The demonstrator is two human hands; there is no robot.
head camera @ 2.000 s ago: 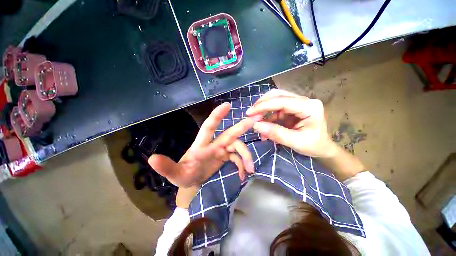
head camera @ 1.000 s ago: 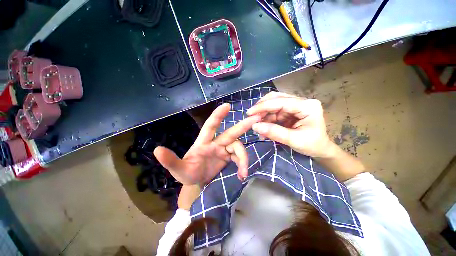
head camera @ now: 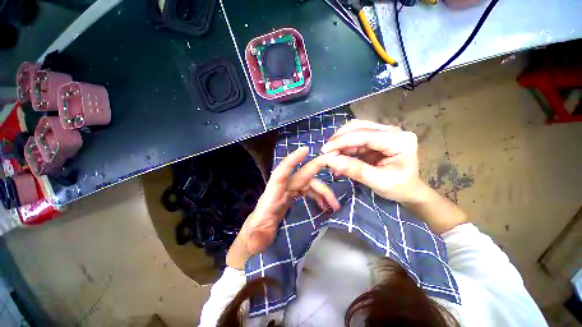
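Note:
My left hand (head camera: 281, 201) is over the checked apron (head camera: 364, 220), palm turned inward, fingers partly spread. My right hand (head camera: 383, 159) pinches at the tip of a left finger with thumb and fingertips. Any small item between the fingertips is too small to tell. A pink housing (head camera: 255, 73) with a green circuit board (head camera: 297, 82) and a dark round disc (head camera: 279, 60) inside stands on the bench in front of my hands. A black square frame (head camera: 219, 85) lies to its left.
More black frames (head camera: 188, 14) lie at the back. Several pink housings (head camera: 89, 104) stand at the left bench end by a red tray (head camera: 36, 212). Yellow-handled cutters (head camera: 375, 39) and a black cable (head camera: 469, 41) lie right. A carton (head camera: 159, 220) of black parts is below; a red stool (head camera: 554, 89) stands right.
My left hand has turned, its thumb no longer sticking out to the left. My right hand still pinches at a left fingertip. The view has shifted slightly, moving the bench items right and down.

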